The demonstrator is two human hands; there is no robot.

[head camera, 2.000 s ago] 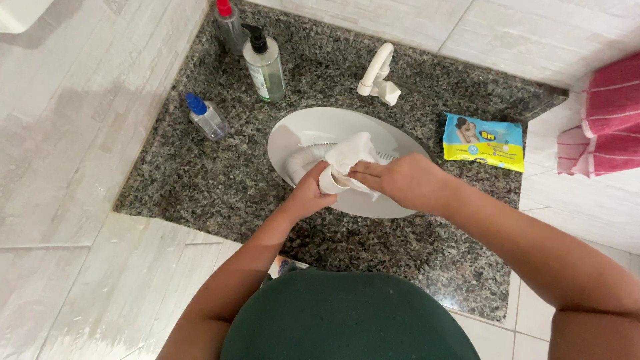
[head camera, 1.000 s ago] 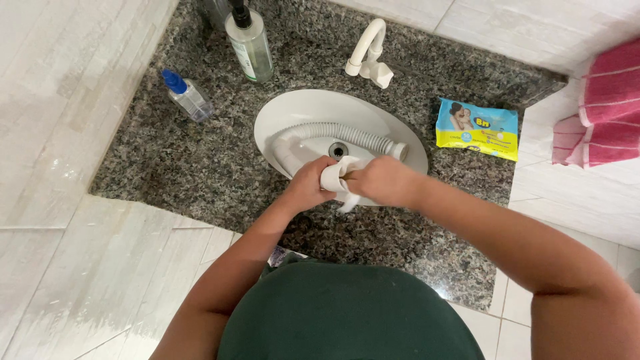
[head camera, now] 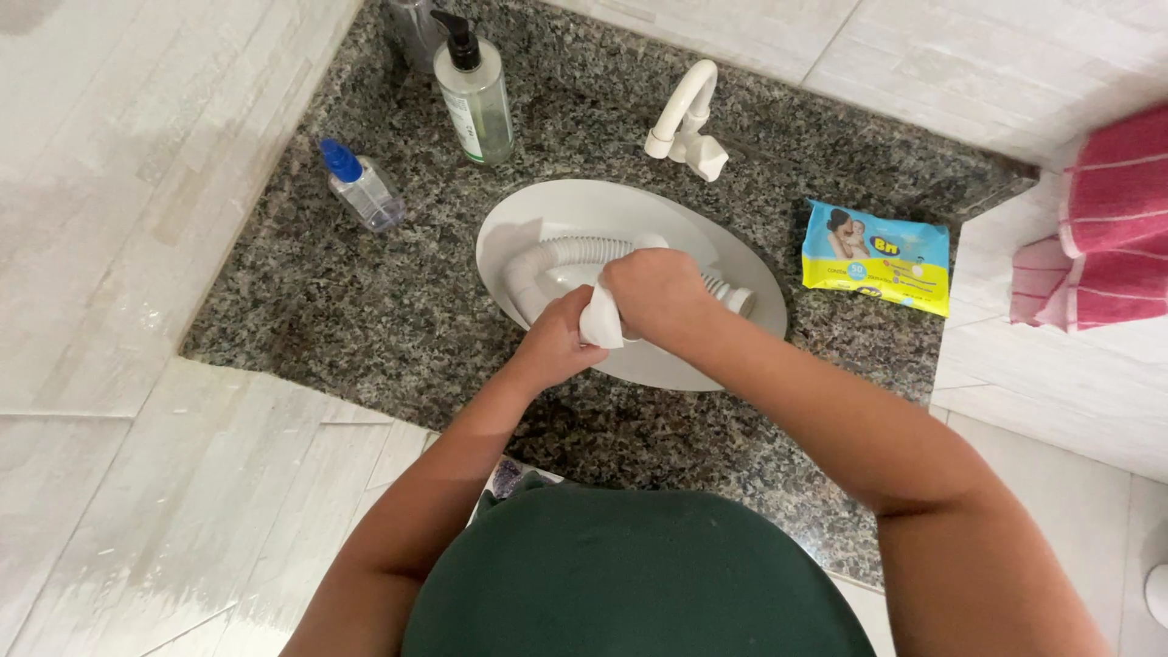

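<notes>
Over the near part of the oval white basin (head camera: 730, 239), my left hand (head camera: 558, 341) grips a small white cylindrical piece wrapped by a white wipe (head camera: 600, 319). My right hand (head camera: 659, 290) is closed on the wipe at the piece's right side, and its fingers hide part of both. Beneath and behind my hands, a white corrugated drain hose (head camera: 538, 265) lies curved in the basin, with its right end by my right wrist. A blue and yellow pack of wipes (head camera: 878, 260) lies on the counter to the right.
The granite counter (head camera: 365, 310) surrounds the basin. A white faucet (head camera: 686, 114) stands behind it. A pump bottle (head camera: 476, 100), a blue-capped bottle (head camera: 367, 190) and another clear bottle (head camera: 415, 32) stand at the left. A red towel (head camera: 1118, 219) hangs at the right.
The wipe hung loose above the piece two seconds ago; now it is bunched around it between my hands. My right hand now covers more of the piece. The hose's middle is hidden again.
</notes>
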